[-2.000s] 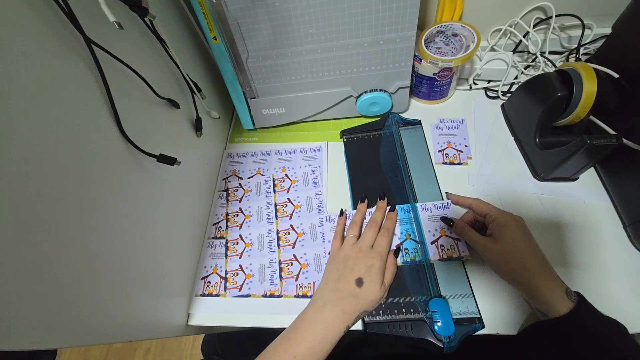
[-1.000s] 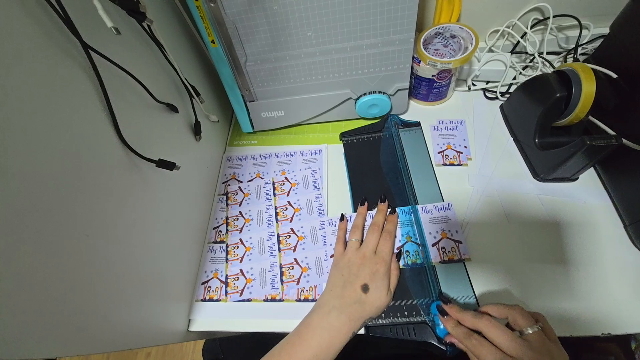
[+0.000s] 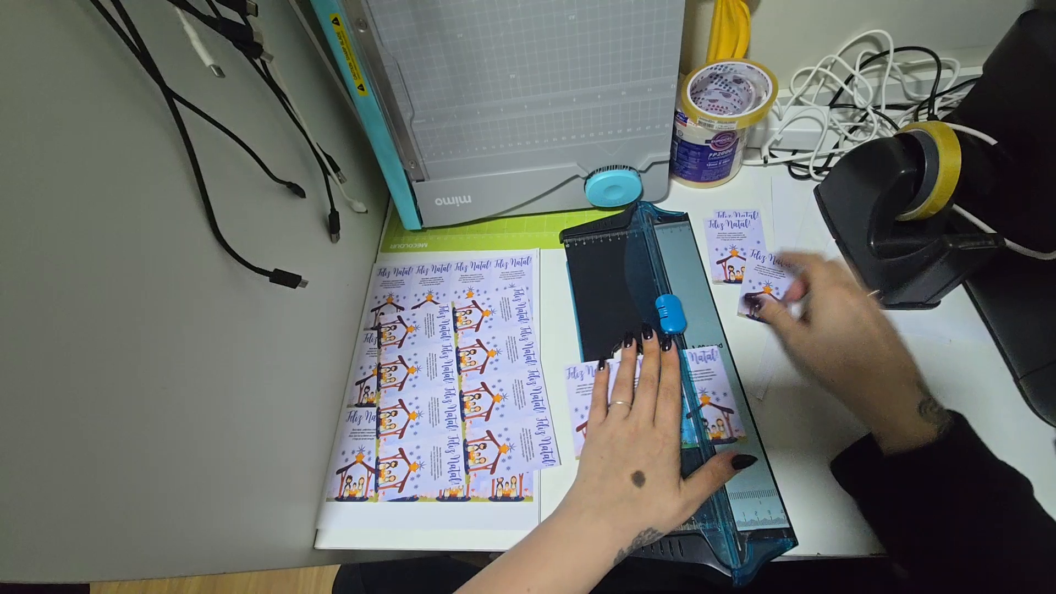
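Flat on the sliding paper trimmer (image 3: 606,305) lies my left hand (image 3: 639,437), fingers spread, pressing a printed card strip (image 3: 714,396) that runs under the clear blue rail. The blue cutter slide (image 3: 671,314) sits on the rail just above my fingertips. My right hand (image 3: 841,346), to the right of the trimmer, holds a small printed card (image 3: 761,285) between thumb and fingers. That card overlaps the lower right of a small pile of cut cards (image 3: 733,247). Printed sheets (image 3: 454,379) with nativity drawings lie overlapped left of the trimmer.
A larger grey and teal guillotine trimmer (image 3: 536,99) stands behind on a green mat (image 3: 495,233). Rolls of tape (image 3: 714,124), tangled white cables (image 3: 858,107) and a black tape dispenser (image 3: 899,223) are at the back right. Black cables (image 3: 198,165) hang at the left.
The cutter slide has gone from the near end of the rail up past my left fingertips. My right hand has left it and now holds a cut card by the pile. My left hand stays on the strip.
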